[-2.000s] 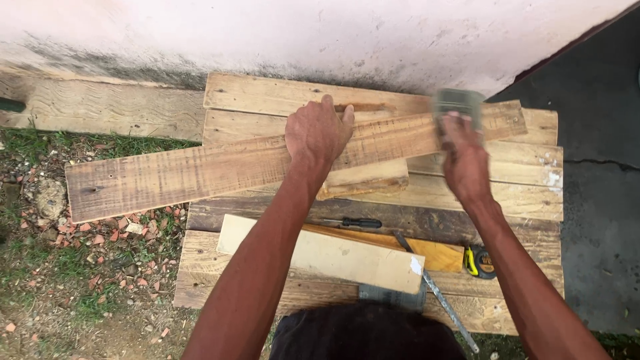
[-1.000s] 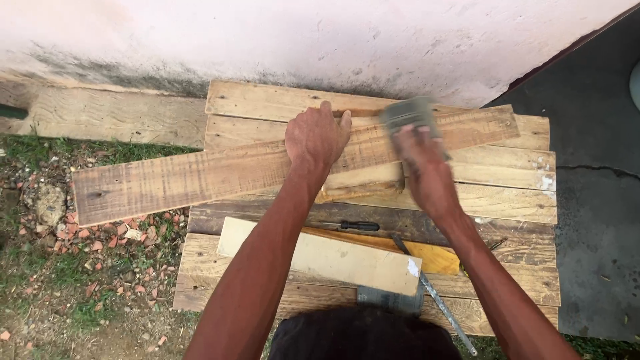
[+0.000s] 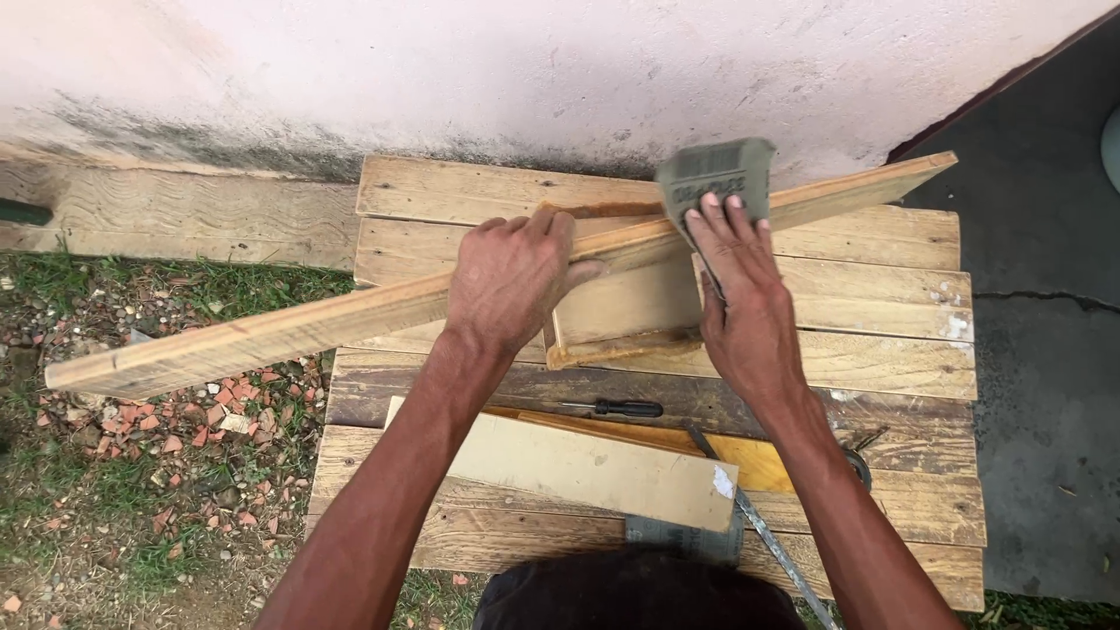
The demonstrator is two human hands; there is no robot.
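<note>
A long wooden board (image 3: 289, 337) stands tilted on its edge, its narrow side facing up, across a wooden block (image 3: 626, 302) on the slatted wooden table (image 3: 884, 306). My left hand (image 3: 516, 276) grips the board near its middle, fingers over the far side and thumb on the near side. My right hand (image 3: 744, 280) presses a sheet of sandpaper (image 3: 717, 175) over the board's upper edge, right of the block's middle; the thumb is on the near side. The sheet bears printing and sticks up past the fingertips.
Nearer me lie a small screwdriver (image 3: 626, 408), a pale wooden board (image 3: 595, 464), a yellowish board (image 3: 752, 462), a metal bar (image 3: 779, 547), another sandpaper sheet (image 3: 682, 535) and a partly hidden tape measure (image 3: 857, 468). A pink wall (image 3: 560, 79) rises behind the table.
The board lay with its broad face up before and is now tilted onto its edge. My right hand has moved left with the sandpaper since the oldest frame and is now at the board's edge.
</note>
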